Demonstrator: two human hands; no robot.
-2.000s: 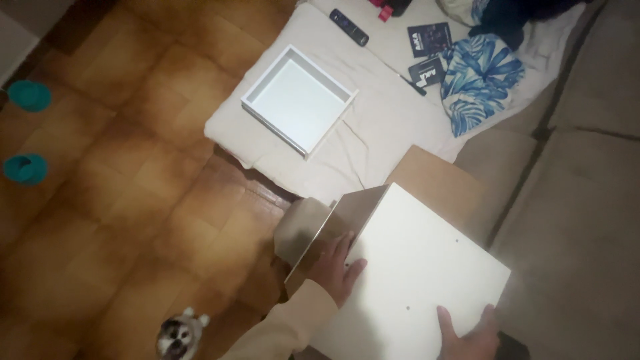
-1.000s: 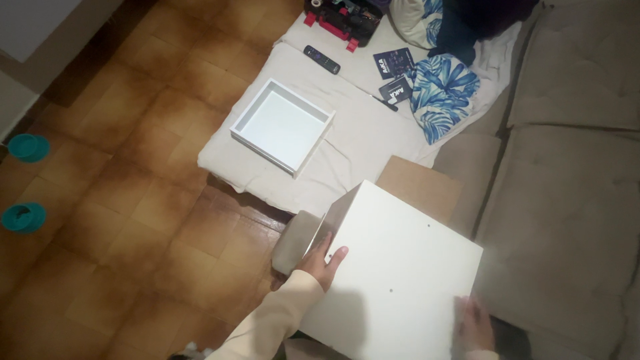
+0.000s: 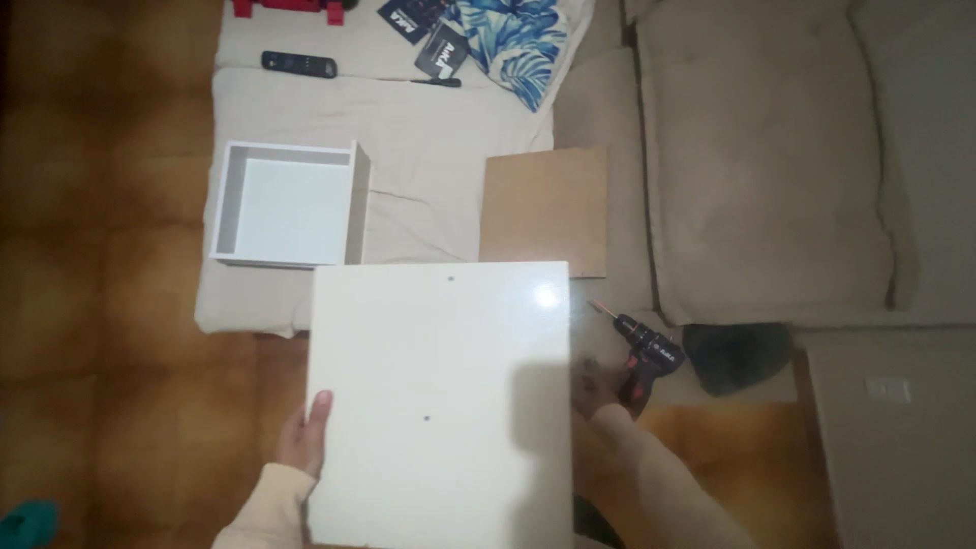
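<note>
A white panel or cabinet body (image 3: pixel 442 343) with two small dark holes fills the lower middle of the view. My left hand (image 3: pixel 305 435) grips its left edge, thumb on the white face. At its right edge is my right hand (image 3: pixel 598 389), partly hidden behind the panel and beside the grip of a black cordless drill (image 3: pixel 648 351) with a bit fitted; whether the fingers hold anything cannot be told. Beyond the panel, a white drawer (image 3: pixel 293 206) lies on the cloth-covered seat, and a brown board (image 3: pixel 543 210) lies to its right.
A remote control (image 3: pixel 298 64), dark printed cards (image 3: pixel 442 52), a leaf-patterned cushion (image 3: pixel 518 46) and part of a red-and-black case (image 3: pixel 282 6) lie farther back. The beige sofa (image 3: pixel 762 168) runs along the right. A dark cloth-like thing (image 3: pixel 738 357) is near its base.
The view has turned and moved considerably. My right hand has left the panel's white face, where it rested earlier, and is now at the right edge near the drill. The left hand still grips the left edge.
</note>
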